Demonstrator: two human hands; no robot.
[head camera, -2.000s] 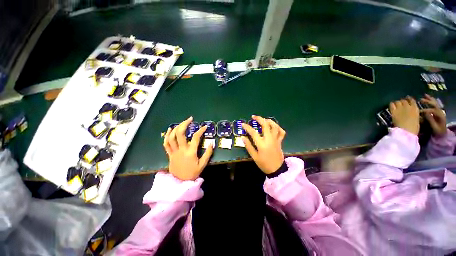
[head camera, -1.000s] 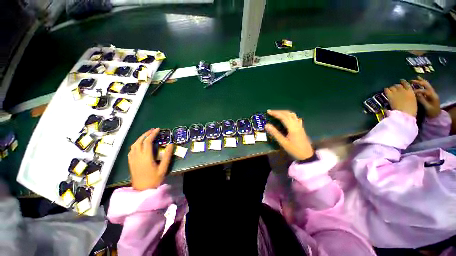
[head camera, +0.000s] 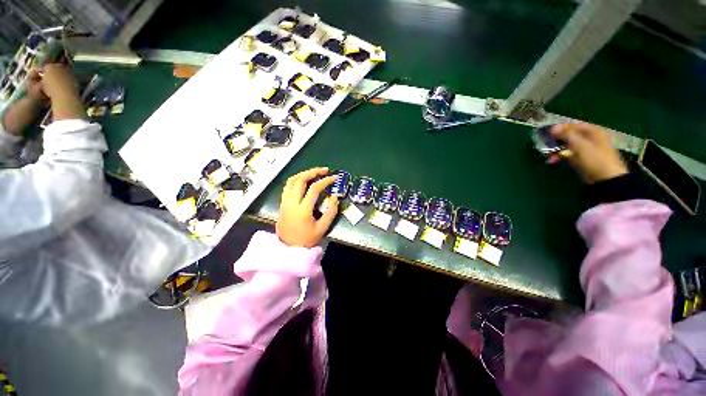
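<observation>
Several lit smartwatch screen modules (head camera: 412, 206) lie in a slanting row on the green bench, each with a white battery (head camera: 407, 228) on its near side. My left hand (head camera: 306, 207) is at the row's left end, fingers apart, fingertips touching the leftmost module (head camera: 339, 183); the palm side is hidden. My right hand (head camera: 594, 151) is stretched out to the far right by the rail. Its fingers grip a single dark module (head camera: 548, 139) at its edge.
A white foam tray (head camera: 166, 147) with rows of dark modules lies left. A black stick tool (head camera: 371, 97), a slim tool (head camera: 462, 124) and a banded object (head camera: 438, 104) are by the rail. A post (head camera: 561, 58) and phone (head camera: 670, 175) stand right. Another worker's hands (head camera: 48, 89) are far left.
My right hand has left the row's right end, reached out to the rail and taken hold of the single module there. My left hand stays at the row's left end. The view has turned.
</observation>
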